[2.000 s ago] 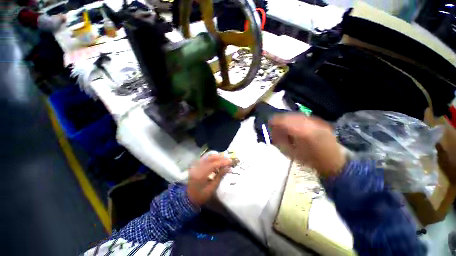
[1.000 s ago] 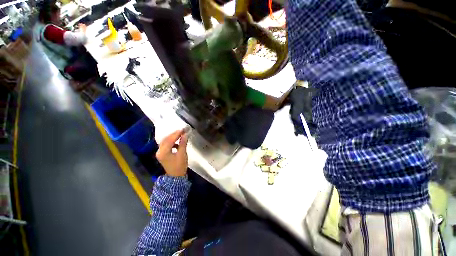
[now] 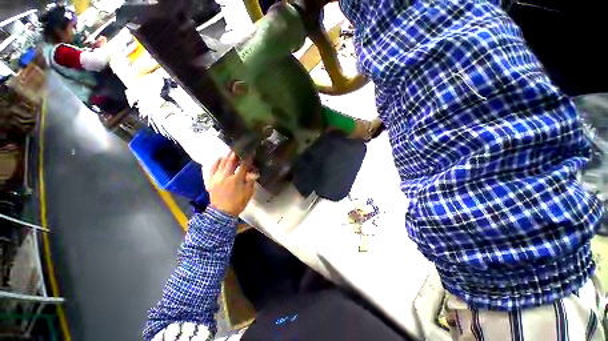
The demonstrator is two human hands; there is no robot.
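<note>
The green hand press (image 3: pixel 277 86) with its dark head stands on the white-covered bench. My left hand (image 3: pixel 230 184) is at the press, its fingertips at the dark die area (image 3: pixel 267 156) under the head. Whatever is between its fingertips is too small and hidden to tell. My right hand is out of the picture; only the blue checked sleeve shows, reaching up past the handwheel (image 3: pixel 330 63), whose upper part is cut off. A little pile of small pale gold fittings (image 3: pixel 362 216) lies on the white sheet.
A black cloth (image 3: pixel 332 165) lies beside the press. A blue bin (image 3: pixel 167 163) stands below the bench's left edge, by the grey aisle with yellow lines. A person (image 3: pixel 80 60) in a red-and-white sleeve is at the bench's far end. A clear plastic bag (image 3: pixel 593 143) shows at right.
My left hand has moved from the fittings pile to the press, its fingers now reaching under the head. My right arm has swung up towards the wheel, and my right hand has left the picture.
</note>
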